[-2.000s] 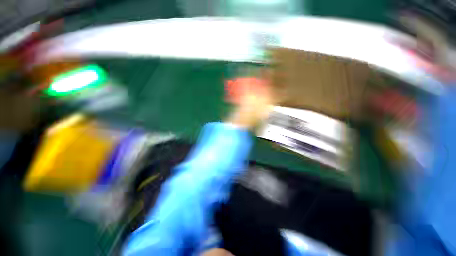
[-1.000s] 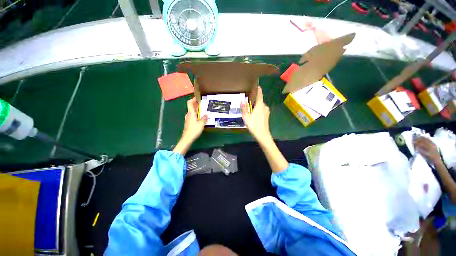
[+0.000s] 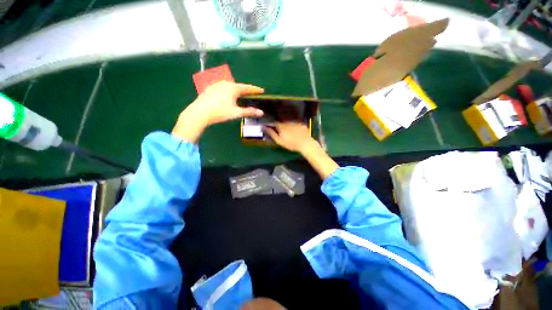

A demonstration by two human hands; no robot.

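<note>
The yellow retail box (image 3: 252, 143) sits on the green belt in front of me, its lid flap tilted partly down over the opening. My left hand (image 3: 218, 109) is at the box's upper left, its fingers on the flap's edge. My right hand (image 3: 292, 134) reaches into the box front, its fingertips on the white contents; whether it grips anything is hidden. Dark cards (image 3: 253, 183) lie fanned on the black mat below the box. A red square (image 3: 212, 77) lies behind my left hand.
Open filled yellow boxes (image 3: 394, 106) stand along the belt at right. A white pile (image 3: 463, 212) lies at right on the mat. At left are the blue scale platform (image 3: 77, 233) with a yellow box (image 3: 30, 242) and the signal light (image 3: 27, 127). A mint fan (image 3: 249, 18) stands behind.
The box's upright flap has come down towards the opening. My left hand has moved from the box's side to the flap, and my right hand from its side to the contents.
</note>
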